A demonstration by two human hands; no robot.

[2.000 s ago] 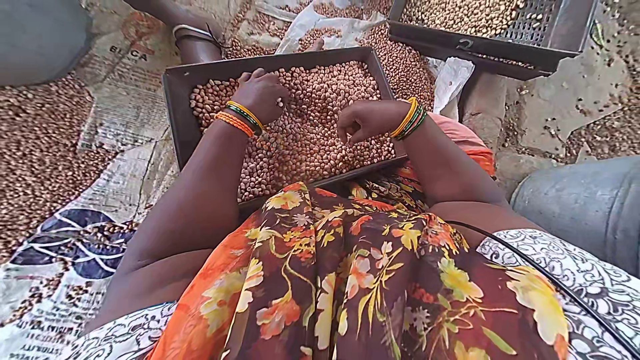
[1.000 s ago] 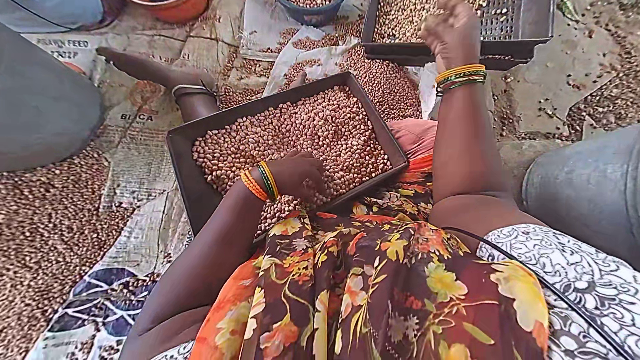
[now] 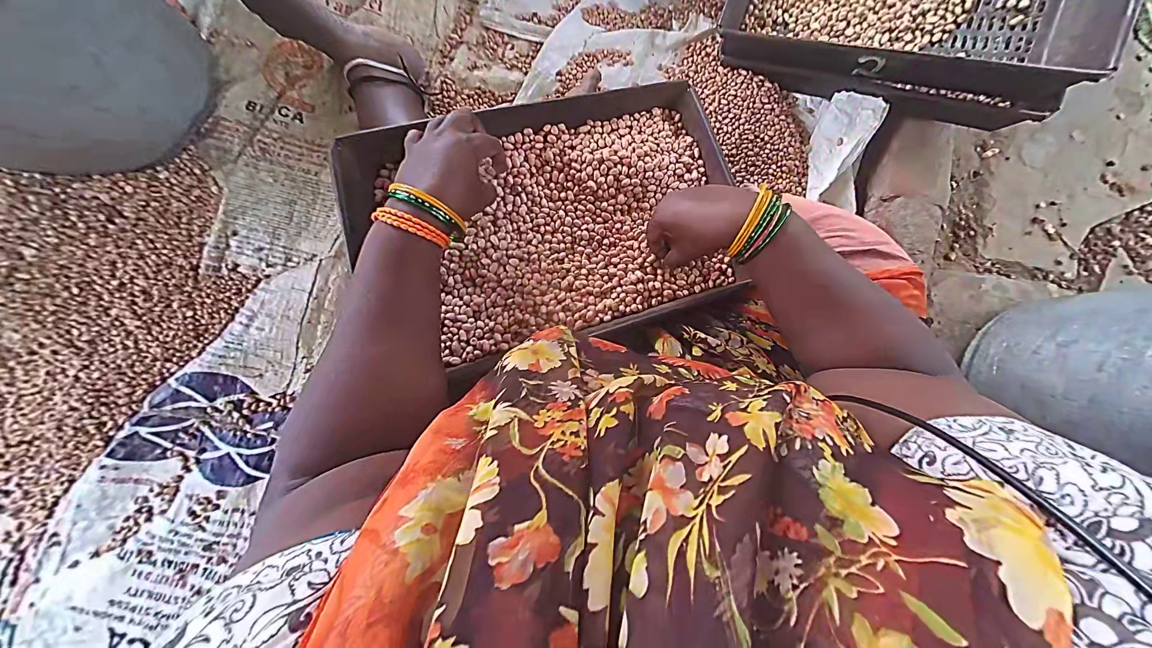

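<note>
A dark rectangular tray rests by my lap, tilted in the view and filled with reddish-brown nuts or beans. My left hand is at the tray's upper left, over the nuts near the far rim, fingers curled; whether it holds any is hidden. My right hand is low over the nuts on the tray's right side, with its fingers bent down and their tips partly hidden. Both wrists wear yellow, orange or green bangles.
At the upper right is a dark perforated crate with paler nuts. Grey metal vessels stand at the upper left and right. Nuts lie heaped on printed sacks at left and beyond the tray. A black cable crosses my lap.
My right hand has come back from the perforated crate to the tray of nuts. My left hand has moved from the near left part of the tray toward its far rim.
</note>
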